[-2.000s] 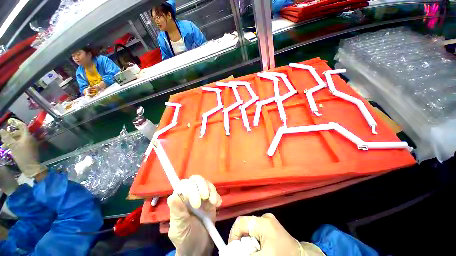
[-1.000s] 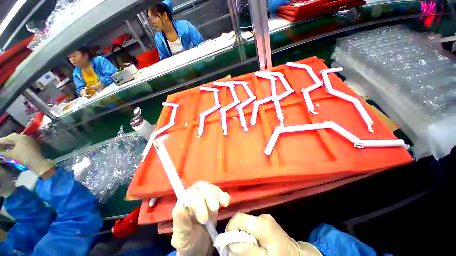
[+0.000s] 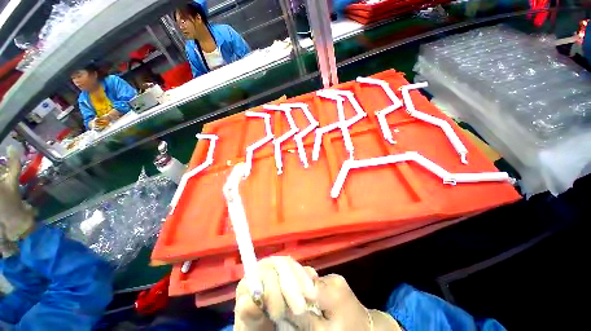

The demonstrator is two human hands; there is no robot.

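A bent white strip (image 3: 242, 236) points up and away from my hands, over the near left part of the red foam tray (image 3: 389, 197). My gloved left hand (image 3: 262, 297) is closed around its lower part. My gloved right hand (image 3: 334, 300) is against the left one at the bottom edge of the picture; its fingers are bunched, and what they hold is hidden. Several more bent white strips lie on the foam, one long strip (image 3: 382, 160) nearest on the right and another (image 3: 194, 169) at the left edge.
Clear plastic trays (image 3: 512, 90) are stacked right of the foam. Left are crinkled clear plastic (image 3: 129, 216), a white wad (image 3: 92, 222) and a bottle (image 3: 167, 161). Another person's blue sleeve (image 3: 58, 278) is at far left. Two people in blue sit across the line. A black tray (image 3: 518, 278) is lower right.
The held strip's far end has swung right and stands more upright. My hands have come together, and the white wipe seen earlier at my right hand no longer shows clearly. The view has shifted slightly.
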